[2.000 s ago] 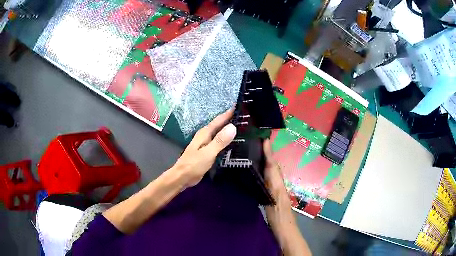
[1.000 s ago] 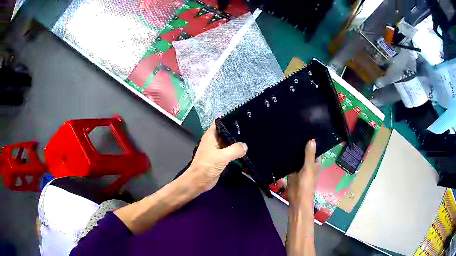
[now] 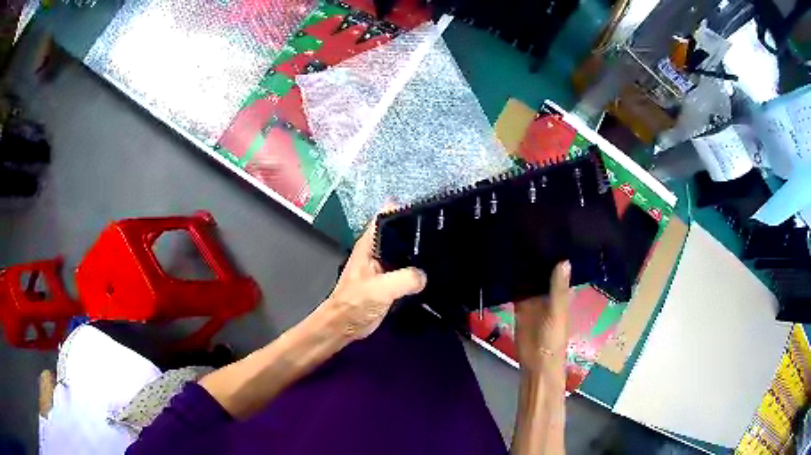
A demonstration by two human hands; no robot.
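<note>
A black panel (image 3: 507, 235) with a toothed far edge and small bright studs is held in the air in front of me, over the near part of the printed cardboard sheet (image 3: 591, 342). My left hand (image 3: 369, 284) grips its left end, thumb on top. My right hand (image 3: 544, 320) holds its near edge toward the right, thumb on its face; the other fingers are hidden. A clear bubble bag (image 3: 413, 124) lies limp and flat just beyond the panel. The smartphone (image 3: 642, 233) shows partly behind the panel's right end.
More bubble bags (image 3: 191, 62) lie on a second printed sheet at upper left. Red plastic stools (image 3: 133, 275) stand on the floor at left. A white board sheet (image 3: 702, 338) and a yellow printed sheet (image 3: 782, 391) lie at right. Papers and small items fill the upper right.
The panel has turned from nearly edge-on to broad across my view, then tilted so its face looks narrower. My right hand has moved right with it. Both hands keep hold.
</note>
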